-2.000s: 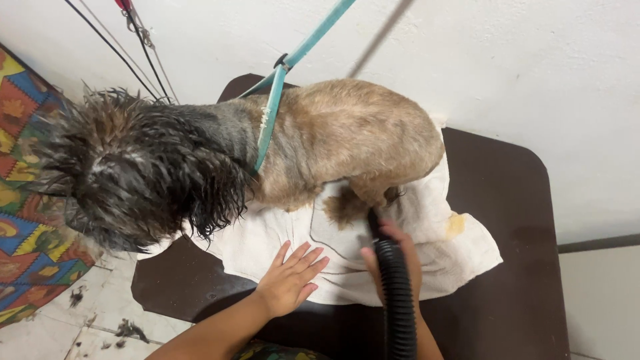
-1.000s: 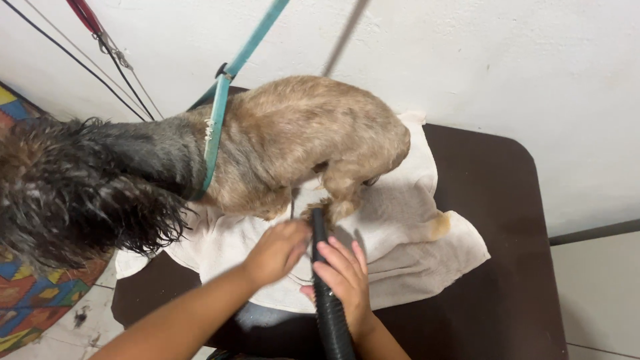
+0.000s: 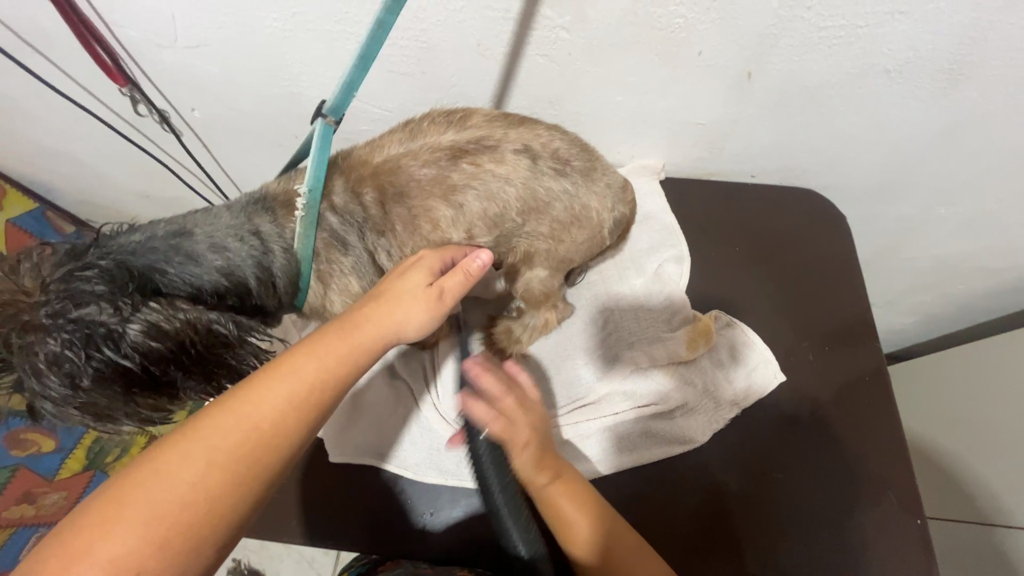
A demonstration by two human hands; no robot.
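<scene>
A dog (image 3: 480,176) with a clipped tan body and shaggy, damp-looking dark head fur stands on a white towel (image 3: 632,416). A teal strap loop (image 3: 316,192) passes around its body behind the shoulders. My left hand (image 3: 436,292) touches the dog's belly near the hind leg, thumb extended; its fingers are partly hidden. My right hand (image 3: 508,408) is around the front part of a black ribbed dryer hose (image 3: 500,488), whose narrow end points up between the dog's legs. The dog's hind paw (image 3: 520,328) is just above my right hand.
The dark brown tabletop (image 3: 800,320) has a rounded corner and stands against a white wall (image 3: 760,96). A red strap with a metal clip (image 3: 140,100) and thin cords hang at upper left. Colourful patterned fabric (image 3: 48,472) lies at left. Pale floor tiles (image 3: 280,556) show below.
My left hand has moved from the towel, past a spot beside the hose, up to the dog's belly. My right hand stays on the hose. The view has shifted closer.
</scene>
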